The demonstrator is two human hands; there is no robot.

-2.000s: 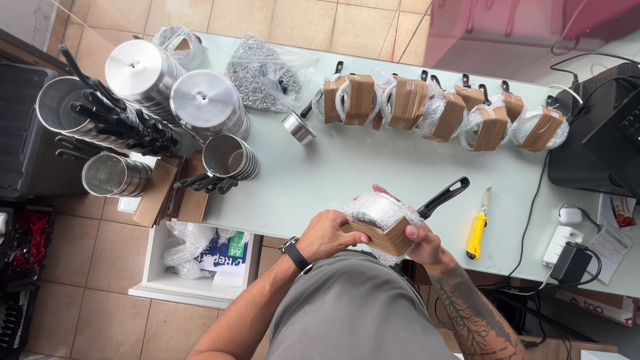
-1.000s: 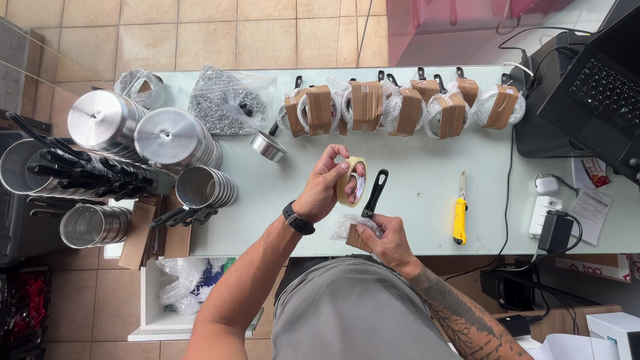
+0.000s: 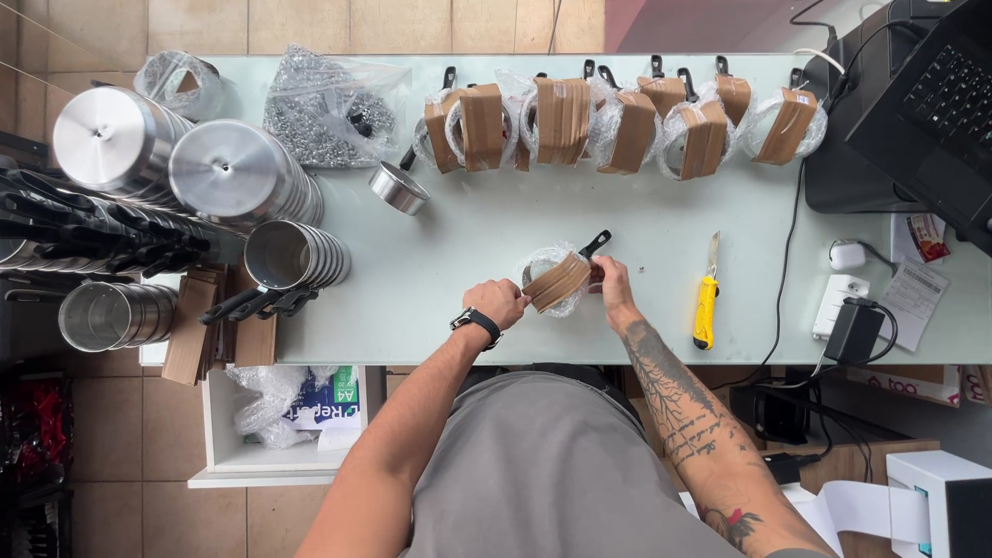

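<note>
A small pan in bubble wrap [image 3: 549,305] lies on the glass-topped table with a bent cardboard strip [image 3: 556,284] across it. Its black handle [image 3: 595,243] points up and to the right. My left hand [image 3: 496,304] pinches the lower left end of the cardboard. On the other side, my right hand [image 3: 612,285] grips the bundle's edge just below the handle. No tape roll can be made out. A yellow utility knife [image 3: 706,302], blade out, lies to the right. Behind the bundle, a small bare metal pan [image 3: 399,188] rests tilted.
Several wrapped pans with cardboard [image 3: 562,120] line the far edge. Stacked metal pots [image 3: 225,172], nested saucepans [image 3: 280,254] and cardboard strips [image 3: 190,325] crowd the left. A bag of small metal parts [image 3: 329,116] lies behind. Right are a laptop [image 3: 945,101], power adapter [image 3: 852,329] and cables.
The tape roll my left hand held a second ago is no longer visible. That hand has come down to the cardboard, and the bundle now lies on the table between both hands.
</note>
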